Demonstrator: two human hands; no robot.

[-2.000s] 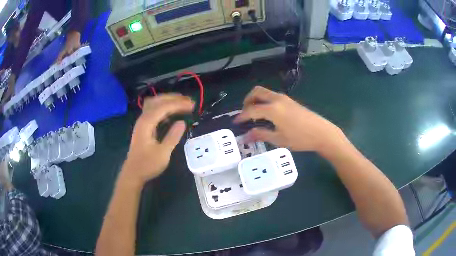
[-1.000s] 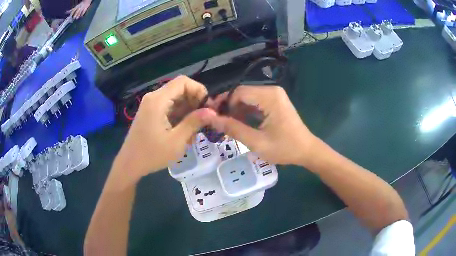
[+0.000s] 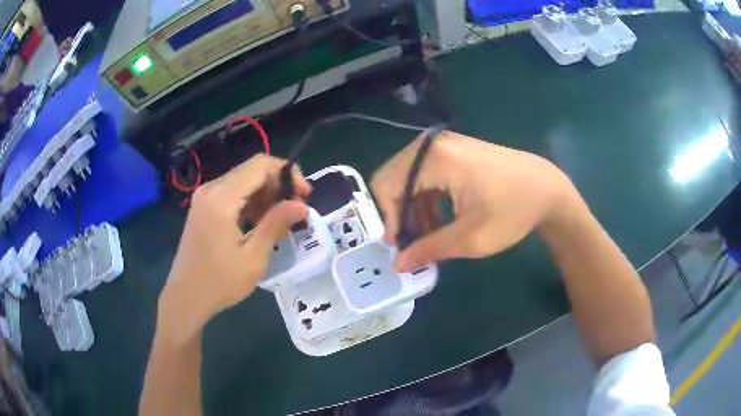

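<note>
A white power strip (image 3: 321, 325) lies on the dark green bench, with a black area at its far end. Two white plug adapters sit on it: the left adapter (image 3: 284, 272) is partly covered by my left hand, the right adapter (image 3: 370, 278) is partly covered by my right hand. My left hand (image 3: 236, 236) holds a black test lead (image 3: 286, 180) in its fingertips over the left adapter. My right hand (image 3: 471, 203) holds another black lead (image 3: 416, 175) at the right adapter's USB side. The lead tips are hidden by my fingers.
The cream-gold tester (image 3: 183, 49) with a lit green lamp stands beyond. A red lead (image 3: 258, 130) loops below it. Rows of adapters (image 3: 89, 260) stand at the left, some on a blue mat (image 3: 122, 183). Several adapters (image 3: 581, 36) lie at the far right.
My hands came together over the strip, then moved apart, each now with a black lead over its own adapter. The view has shifted, so the tester appears further left.
</note>
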